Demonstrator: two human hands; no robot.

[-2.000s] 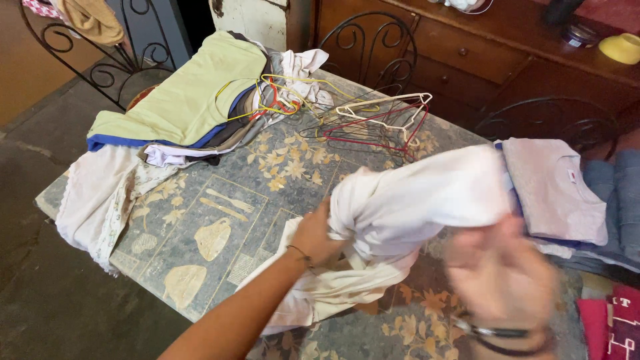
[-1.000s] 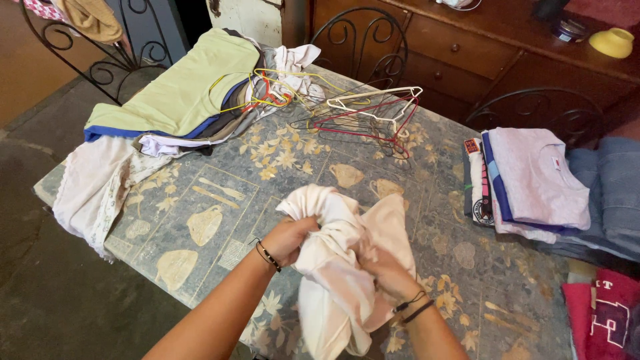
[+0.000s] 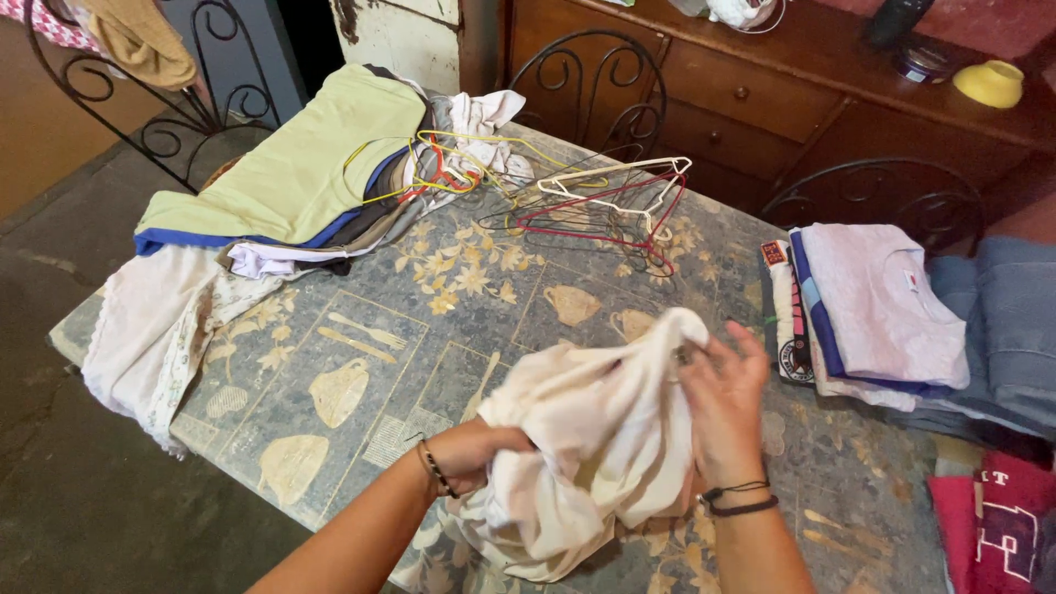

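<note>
A crumpled cream-white cloth garment (image 3: 577, 437) hangs bunched between my hands over the patterned tabletop (image 3: 445, 330). My left hand (image 3: 474, 454) grips its left side, with the thumb on top and the fingers hidden in the folds. At the garment's upper right corner, my right hand (image 3: 726, 388) pinches the fabric near the thumb, its other fingers raised and slightly blurred. Part of the cloth hangs low between my forearms. Beyond it lie several hangers, a white one (image 3: 610, 177) and a dark red one (image 3: 577, 235) among them.
Unfolded clothes, topped by a light green one (image 3: 305, 157), lie at the table's back left. Folded shirts (image 3: 874, 305) are stacked on the right beside folded blue-grey fabric (image 3: 1023, 322). A red garment (image 3: 1006, 511) is at lower right. Metal chairs (image 3: 594, 74) and a wooden cabinet (image 3: 742, 99) stand behind.
The white garment, stretched to the right two seconds ago, was bunched between both hands a second ago. My right hand has since moved up with a corner of it.
</note>
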